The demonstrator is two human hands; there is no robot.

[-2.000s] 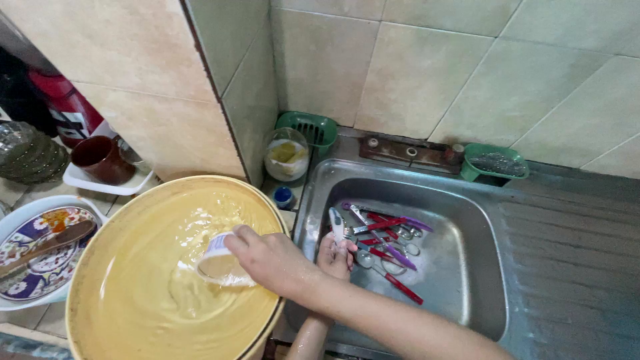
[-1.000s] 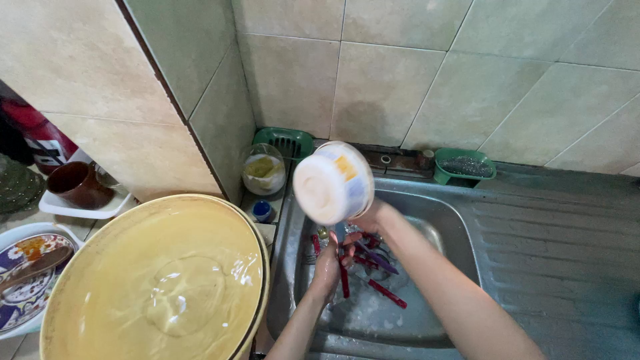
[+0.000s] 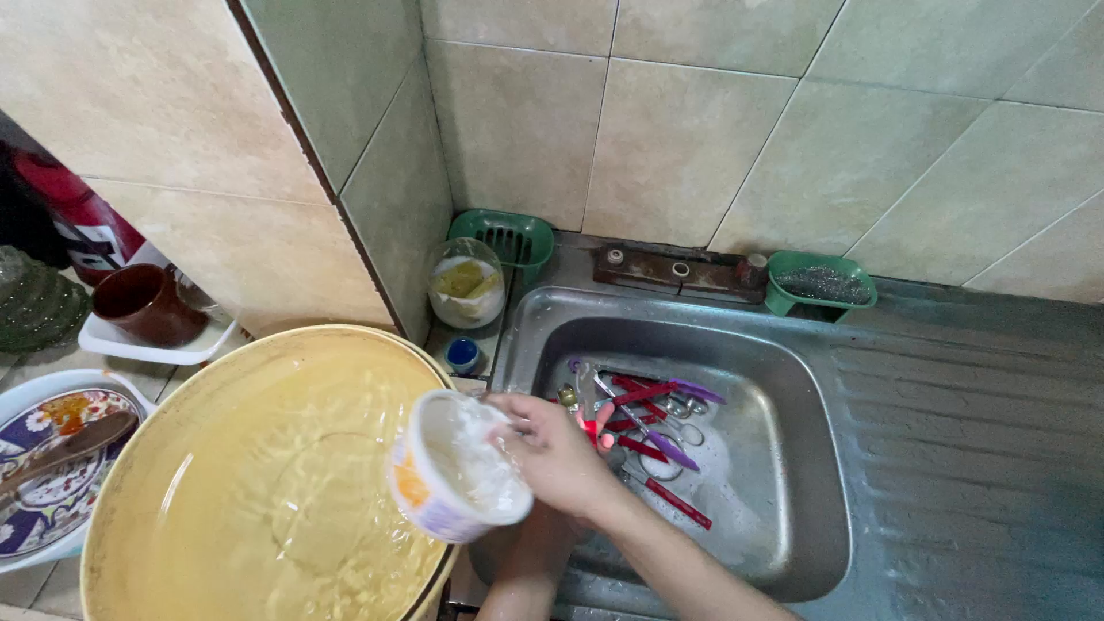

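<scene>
My right hand (image 3: 552, 448) grips the rim of a white plastic tub (image 3: 461, 470) with water in it, tilted above the right edge of a round yellow basin (image 3: 250, 483) full of water. Mostly hidden behind my right wrist, my left hand (image 3: 599, 427) is over the left part of the steel sink (image 3: 802, 483), with its fingertips around a red-handled utensil. Several red-handled (image 3: 677, 503) and purple measuring spoons (image 3: 668, 450) lie in the sink among suds.
Behind the sink are a green soap dish (image 3: 509, 237), a cup holding a yellow sponge (image 3: 466, 285), a blue bottle cap (image 3: 463, 354) and a green holder with steel wool (image 3: 819, 285). At left stand a brown cup (image 3: 147, 306) and a patterned plate (image 3: 65, 483) in a white bowl.
The tub has moved from above the sink back to the basin's edge in my right hand. My left hand stays at the sink's left side.
</scene>
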